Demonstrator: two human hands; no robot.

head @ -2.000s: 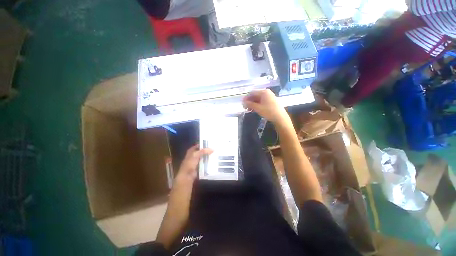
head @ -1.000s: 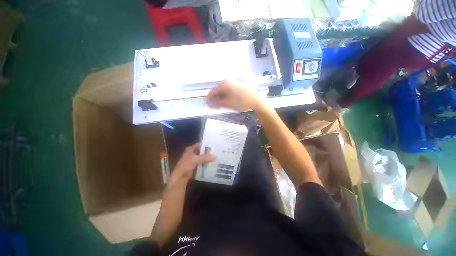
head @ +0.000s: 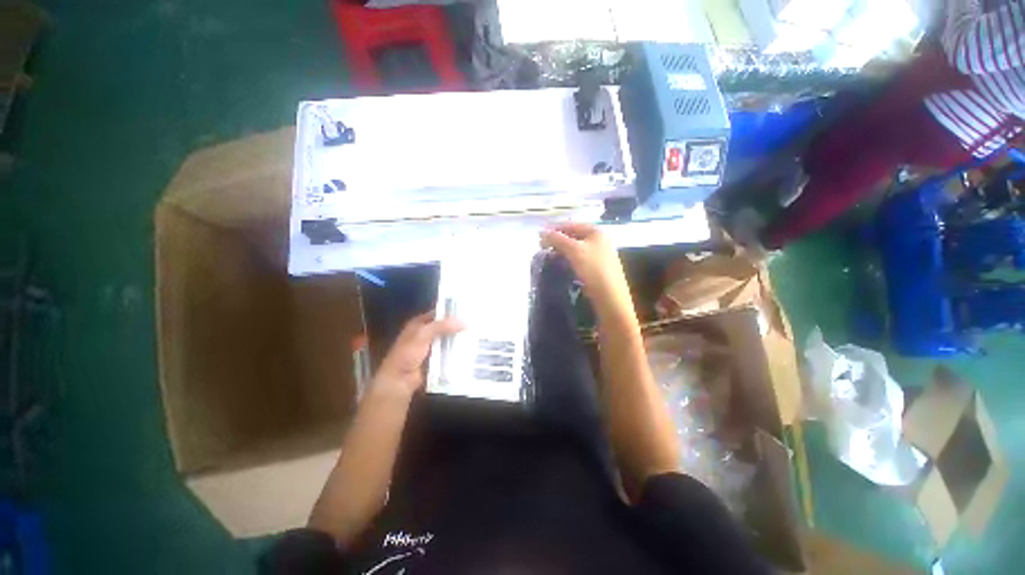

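A white product box with black print lies face up in front of the heat sealer, its long sides pointing away from me. Glossy clear film shows along its right edge. My left hand grips its left edge, thumb on top. My right hand is at the sealer's near edge, by the box's far right corner, with fingertips pinched together at the film; the exact hold is too bright to tell. The white heat sealer has a thin yellowish sealing bar and a blue-grey control box at its right end.
A deep brown carton stands open at left, with a box edge inside. A smaller carton at right holds crumpled clear plastic. A red stool, white bag and bright worktable stand beyond. A person in a striped top is at upper right.
My right hand has moved right and down from above the sealing bar to the box's far right corner. The box has straightened from a tilt and shifted slightly left, still in my left hand.
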